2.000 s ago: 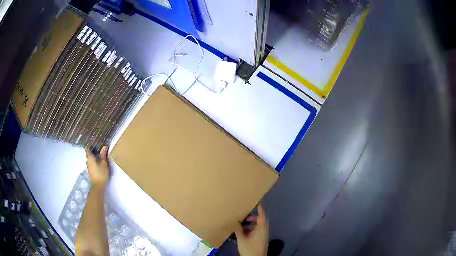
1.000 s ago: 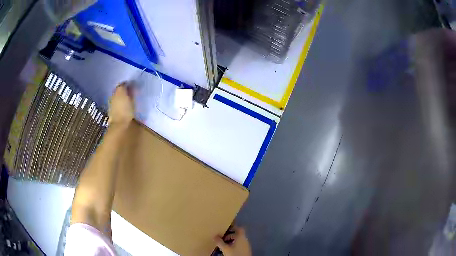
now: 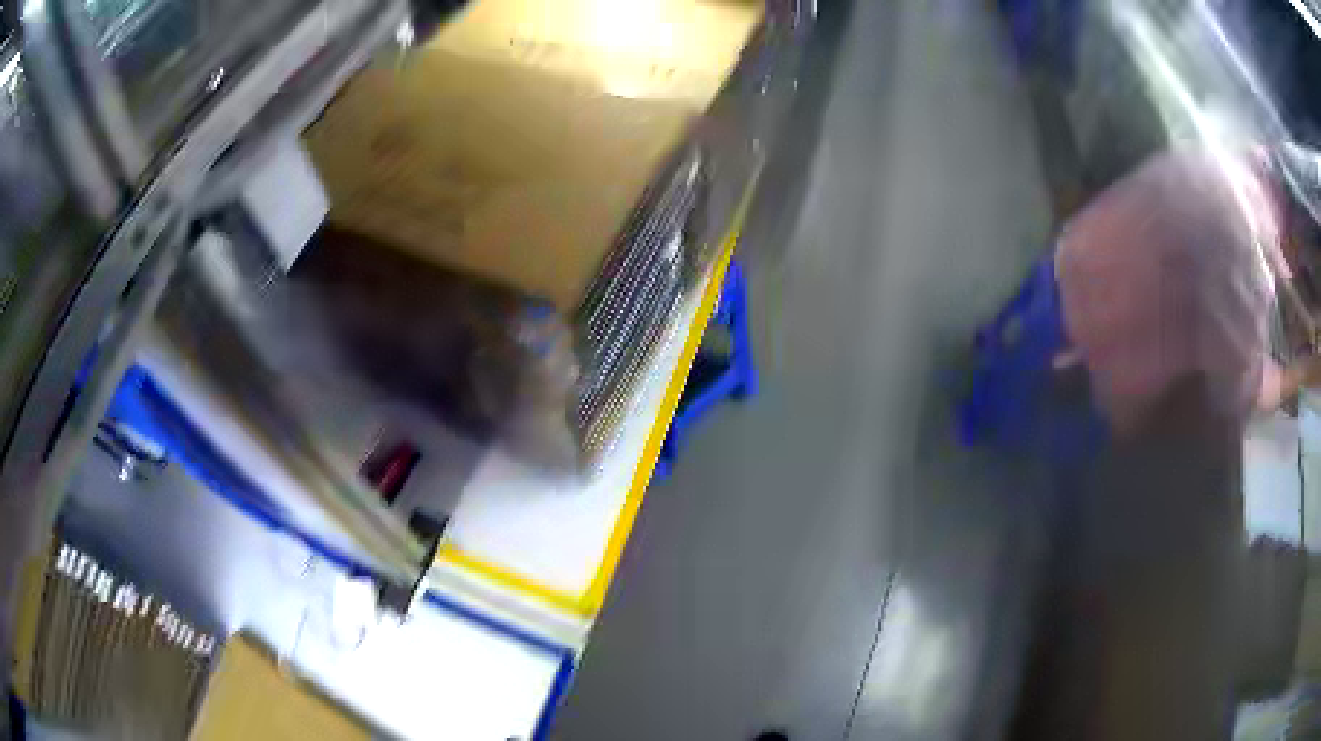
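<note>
The brown cardboard sheet [image 3: 275,698] shows only in part at the lower left, cut off by the bottom edge. The tray stack with dark striped edges and small white labels [image 3: 109,644] stands left of it, also cut off. Further along the bench is a large covered stack [image 3: 522,152] with a brown board top, some handwriting and shiny plastic sides. Neither of my hands is in the picture. The view is blurred.
Yellow tape [image 3: 659,420] and blue tape [image 3: 555,698] edge the white bench. A blue stool [image 3: 736,348] stands beside it on the grey floor [image 3: 811,521]. A person in a pink top [image 3: 1166,290] sits at the right. A grey frame [image 3: 109,275] runs along the left.
The view has swung up and along the bench. The cardboard sheet has shifted to the lower left of the picture, and both hands have left view. The covered stack and the person now show more fully.
</note>
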